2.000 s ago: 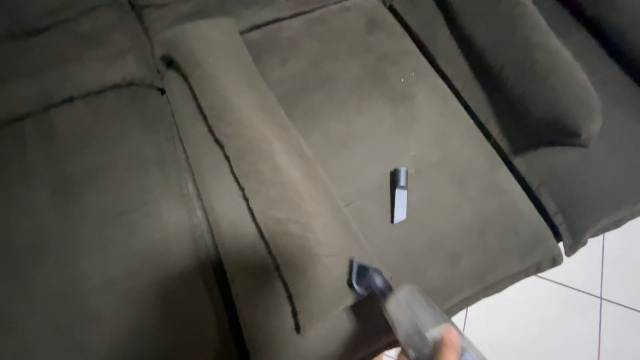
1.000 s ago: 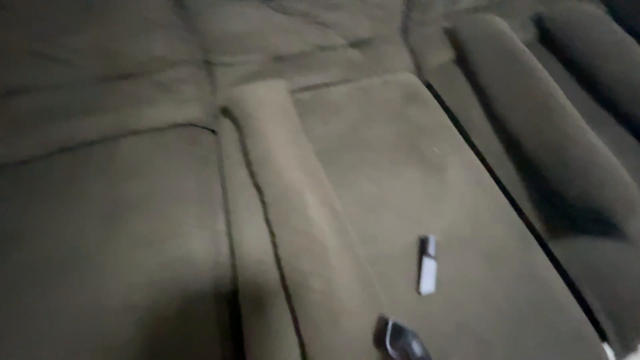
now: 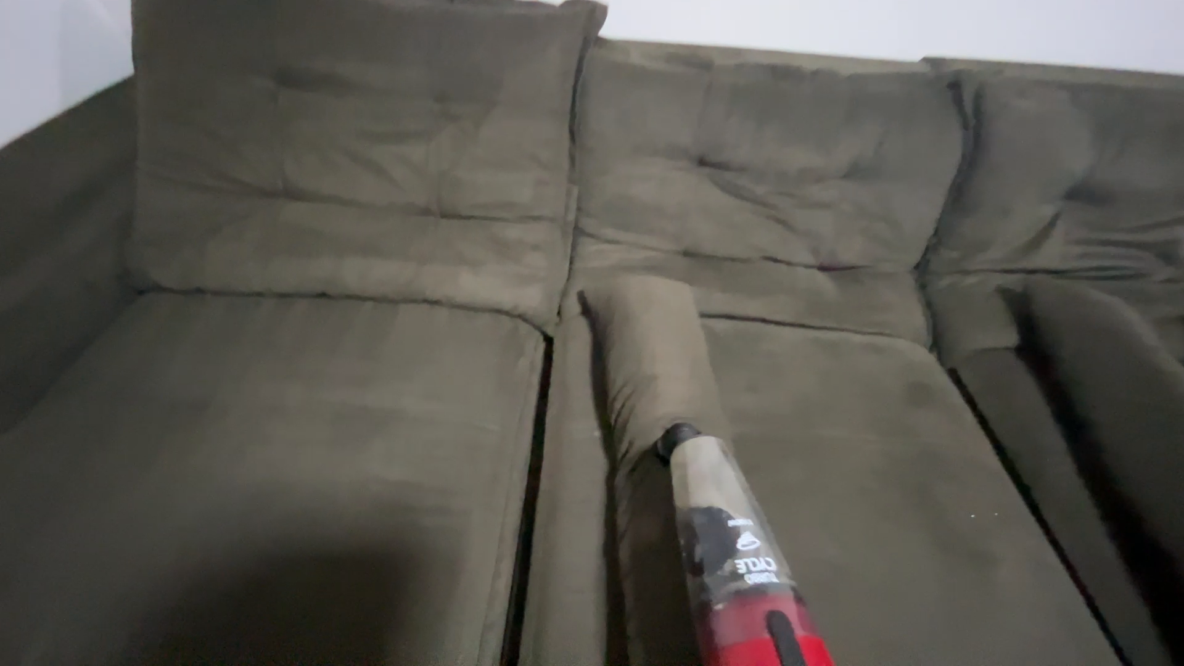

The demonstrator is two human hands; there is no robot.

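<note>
A red handheld vacuum cleaner (image 3: pixel 735 546) with a clear dust container enters from the bottom edge, right of centre. Its dark nozzle (image 3: pixel 678 439) is at the long padded armrest (image 3: pixel 652 361) that lies between two seat cushions of the sofa. Whether the nozzle presses on the fabric cannot be told. Neither of my hands shows; the vacuum's handle end is below the picture.
The grey-green fabric sofa has a left seat cushion (image 3: pixel 277 416), a right seat cushion (image 3: pixel 851 462) and tufted back cushions (image 3: pixel 361 166). Another padded armrest (image 3: pixel 1110 370) is at the right. A dark gap runs beside the left seat. A pale wall (image 3: pixel 832 28) stands behind.
The view has swung up to the sofa's back. The vacuum's nozzle has moved from the armrest's near end farther along it. The small flat nozzle on the right seat is out of view.
</note>
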